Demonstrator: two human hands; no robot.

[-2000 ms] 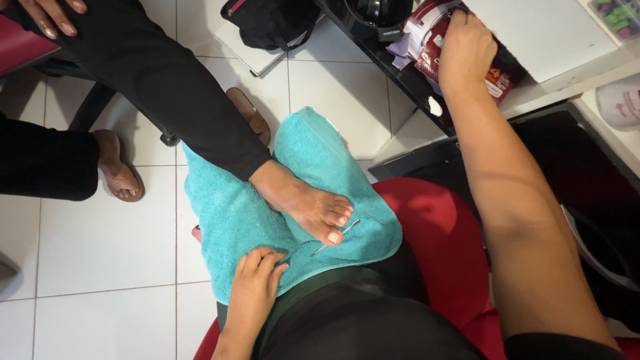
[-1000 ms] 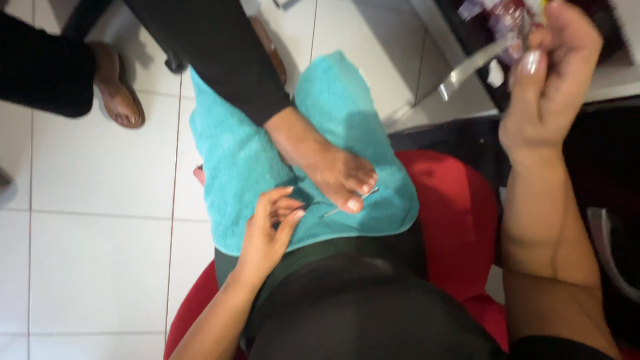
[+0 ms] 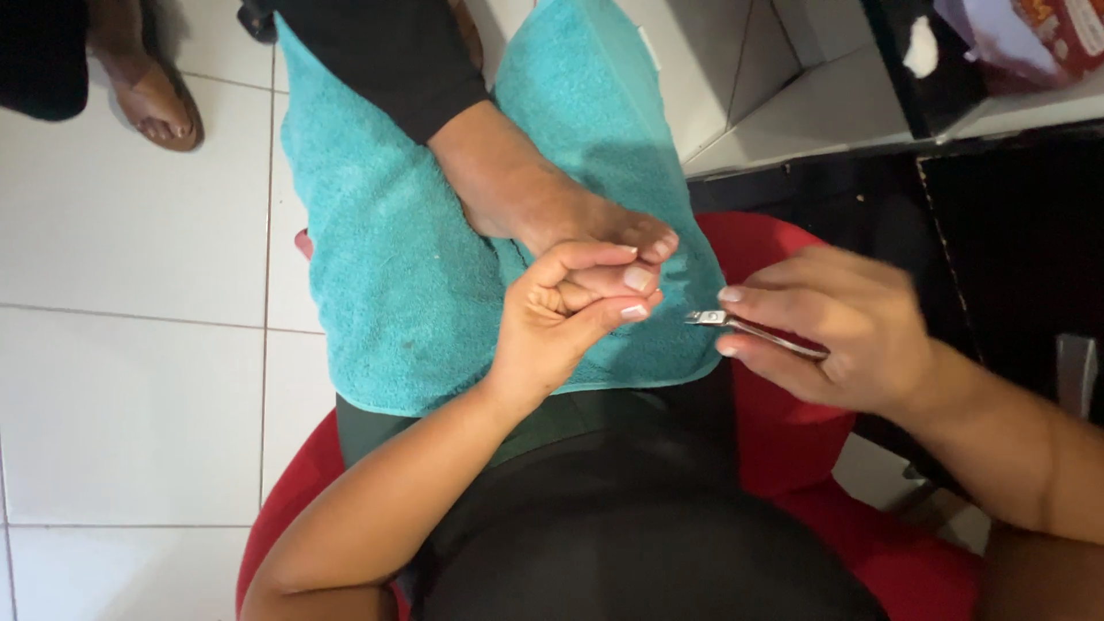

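Observation:
Another person's bare foot [image 3: 552, 203] rests on a turquoise towel [image 3: 397, 285] spread over my lap. My left hand [image 3: 565, 302] grips the front of this foot around the big toe, thumb below and fingers curled above. Just right of the toes, my right hand [image 3: 828, 323] holds metal cuticle nippers [image 3: 746, 329] by the handles. Their jaws point left toward the big toe and do not touch it. The handles run partly hidden into my palm.
I sit on a red chair [image 3: 793, 448]. At the upper right, a plastic package [image 3: 1026, 43] and a white scrap [image 3: 921, 47] lie on a dark surface. The person's other foot [image 3: 159, 103], in a brown sandal, stands on the white tiled floor [image 3: 129, 207].
My right hand has come down from the package at the upper right to beside the toes, with the nippers in it. My left hand has moved from the towel onto the foot.

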